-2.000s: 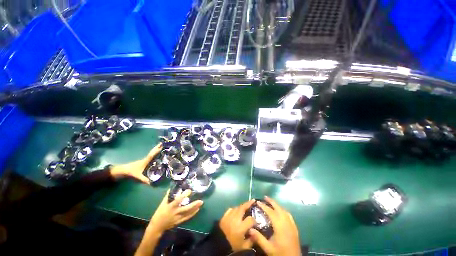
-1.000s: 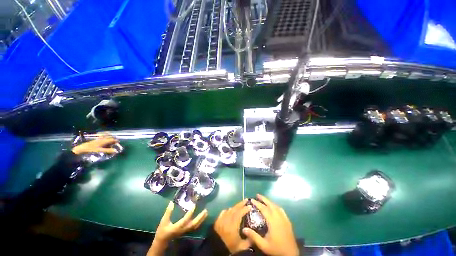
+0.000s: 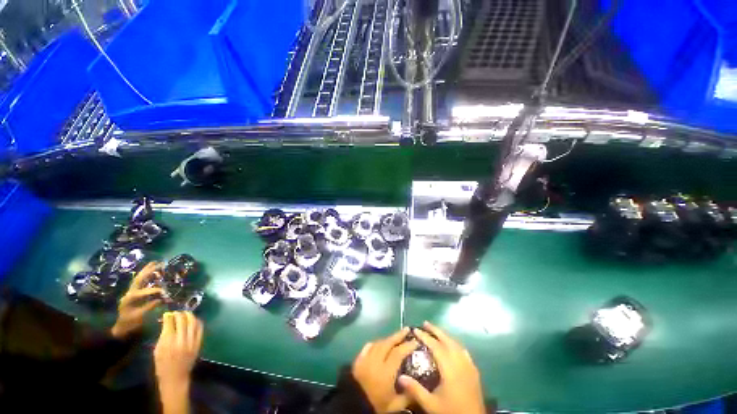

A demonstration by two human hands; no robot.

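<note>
A round black and silver unit [image 3: 420, 365] is held between my two hands near the front edge of the bench. My left hand [image 3: 381, 370] grips its left side. My right hand [image 3: 449, 373] wraps its right side, with the thumb across the front. A white compartment box [image 3: 439, 267] stands beyond my hands. The black suspended screwdriver [image 3: 485, 226] hangs slanted over the box, apart from my hands. A single unit [image 3: 619, 328] with a bright top sits on the bench to the right.
A cluster of units [image 3: 305, 251] lies left of the box. A coworker's two hands [image 3: 174, 335] hold units at the left, beside another cluster [image 3: 113, 263]. Dark stacked units [image 3: 667, 226] stand at the back right. A metal rail [image 3: 339, 125] and blue bins [image 3: 178, 65] lie behind.
The coworker's hands have left the middle cluster and are together at the left cluster, handling units. My hands keep hold of the same unit. The camera view has shifted slightly.
</note>
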